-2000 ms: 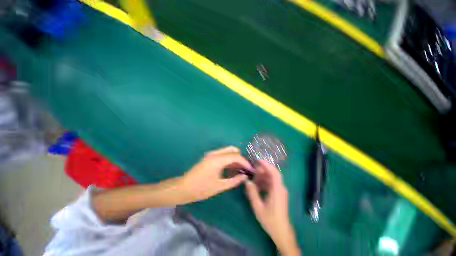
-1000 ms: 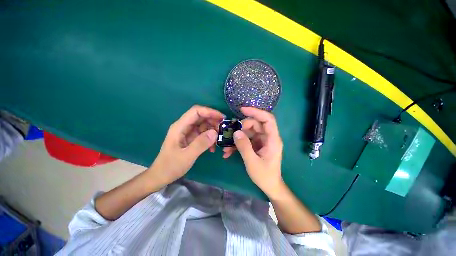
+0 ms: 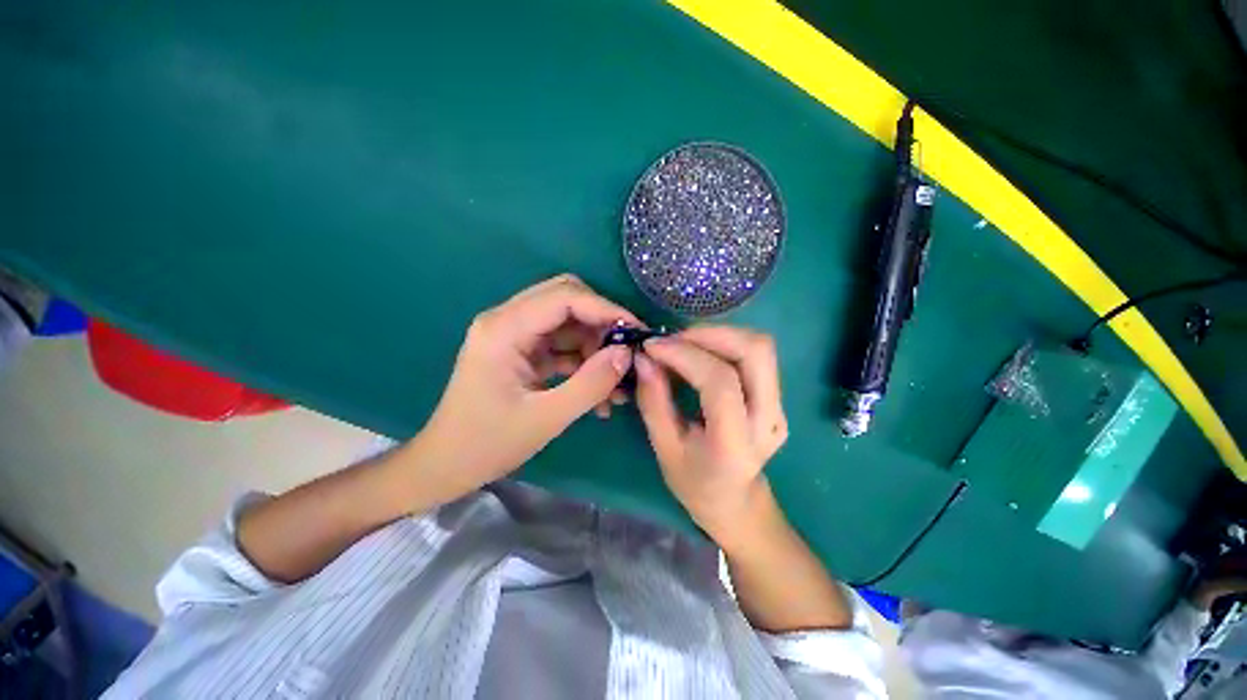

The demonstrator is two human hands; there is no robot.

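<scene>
A small black watch-like unit [image 3: 633, 337] is pinched between both hands, just below the screw dish, and is seen nearly edge-on. My left hand [image 3: 527, 376] holds its left side with thumb and fingers. My right hand [image 3: 714, 410] holds its right side with thumb and index finger. The fingers hide much of the unit. The round screw dish [image 3: 704, 229] is full of tiny silvery screws. The black electric screwdriver [image 3: 893, 287] lies on the green mat to the right, its silvery nose toward me.
A pale green box [image 3: 1110, 458] with a crinkled clear bag [image 3: 1019, 380] lies at right. A yellow line [image 3: 1019, 219] edges the dark green strip, where a black cord and a small dark piece lie. A red stool-like object [image 3: 171, 376] is at lower left; a sleeve shows at lower right.
The view has shifted slightly. The unit was face-up toward the camera one second ago and is now tilted edge-on. Both hands still hold it.
</scene>
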